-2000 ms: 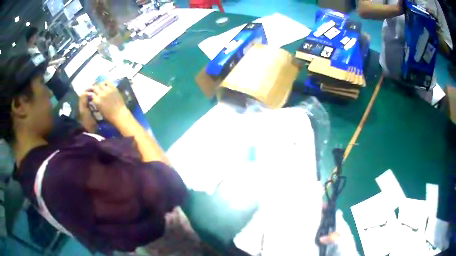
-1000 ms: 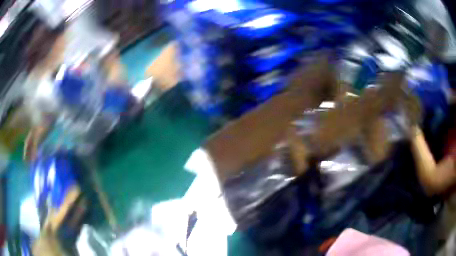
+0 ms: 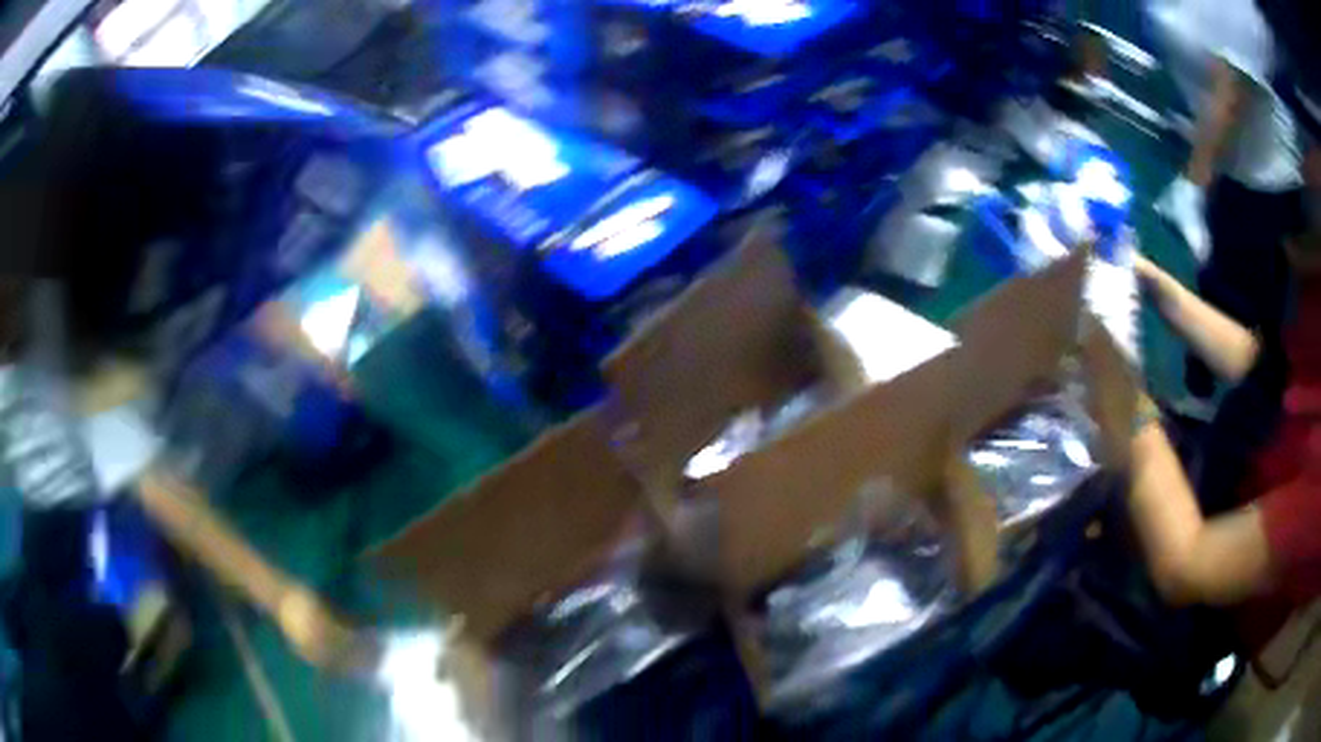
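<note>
Neither of my hands is in view. Several open color boxes lie nearest in front of me, with brown box flaps (image 3: 869, 442) standing up. Another brown flap (image 3: 507, 536) stands further left. Clear shiny poly bag (image 3: 862, 602) shows inside one open box, and more poly bag (image 3: 601, 631) shows in the box to its left. What the bags hold cannot be told. A glared, blurred white thing (image 3: 420, 689) is at the bottom left of the boxes. The view is blurred.
Blue printed boxes (image 3: 623, 225) are stacked behind the open ones. The green bench top (image 3: 275, 544) shows at the left. A person's bare arm (image 3: 239, 565) reaches in from the left. A person with a red sleeve (image 3: 1289, 522) reaches in from the right. Another person stands at the back right.
The view has swung from the bench with the white glare, black cable and papers to the row of open boxes. Since the last frame the boxes appear nearer and lower left. The pink object has left view.
</note>
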